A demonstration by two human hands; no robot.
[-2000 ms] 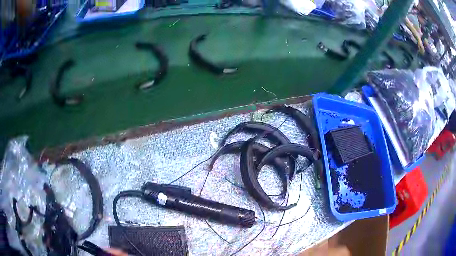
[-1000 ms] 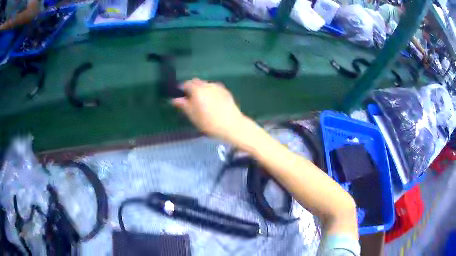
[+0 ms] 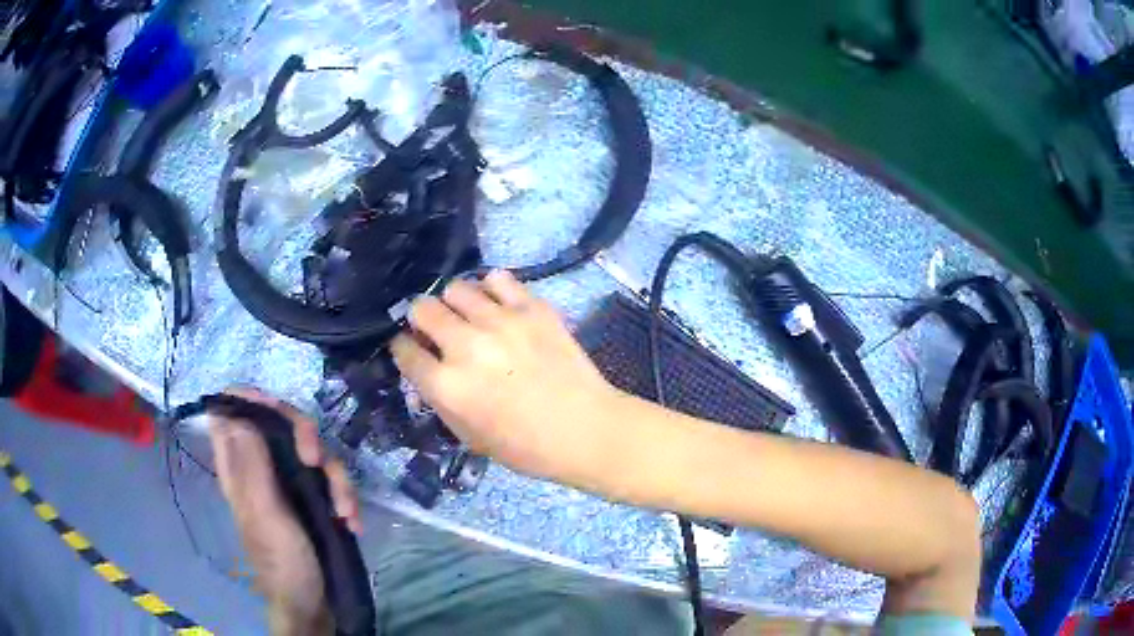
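Observation:
My left hand (image 3: 267, 497) is at the lower left, closed around a black padded headband (image 3: 326, 534) held off the bench edge, with a thin wire hanging from its upper end. My right hand (image 3: 497, 367) reaches across the bench, its fingertips at the near edge of the heap of small black plastic parts (image 3: 392, 236); whether it holds a part cannot be told. Large thin hoops (image 3: 622, 155) lie around the heap. The screw tray (image 3: 696, 367) lies right of my right hand, partly under my forearm. The electric screwdriver (image 3: 833, 367) lies beyond it, its cord (image 3: 657, 311) crossing the tray.
More headbands (image 3: 995, 373) lie piled at right by the blue bin (image 3: 1057, 497). Other black arcs (image 3: 137, 205) lie at left near another blue bin (image 3: 75, 155). A red bin (image 3: 87, 398) is below the bench edge. The green conveyor (image 3: 958, 149) runs at upper right.
The view has swung left and turned. My right hand has moved from the conveyor to the small parts heap. My left hand now shows, holding a headband.

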